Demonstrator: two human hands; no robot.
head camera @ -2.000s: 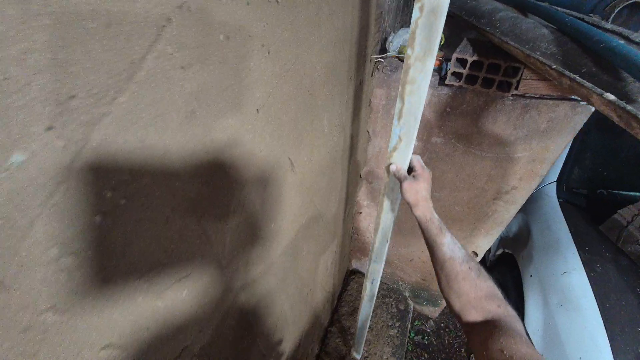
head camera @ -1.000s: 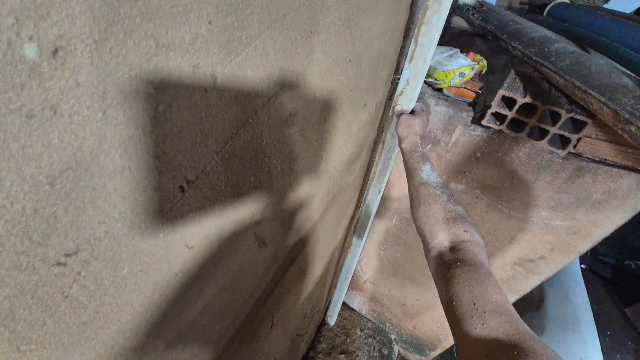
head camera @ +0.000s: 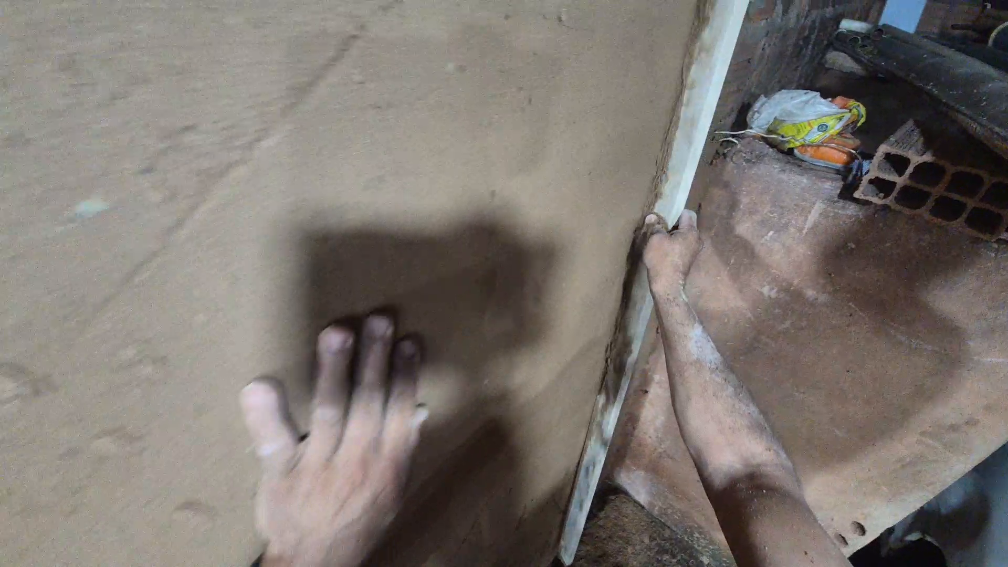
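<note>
A long, straight, pale bar, smeared with brown mortar, stands slightly tilted along the edge of a brown plastered wall. My right hand grips it around mid-length, thumb on the wall side; dusty white marks show on that forearm. At the lower left, my left hand is spread over the plaster, back toward me, fingers pointing up and holding nothing. Whether its palm touches the wall is not clear. A dark, square-cornered shadow lies on the plaster around its fingertips.
Right of the bar is a reddish plastered surface. On its top lie a white, yellow and orange plastic bag and a hollow clay brick. Dark long sheets lie behind them. Rough ground shows near the bar's foot.
My left hand has come into view over the wall. The bar, away from the wall's edge two seconds ago, now lies along it. My right hand still holds it.
</note>
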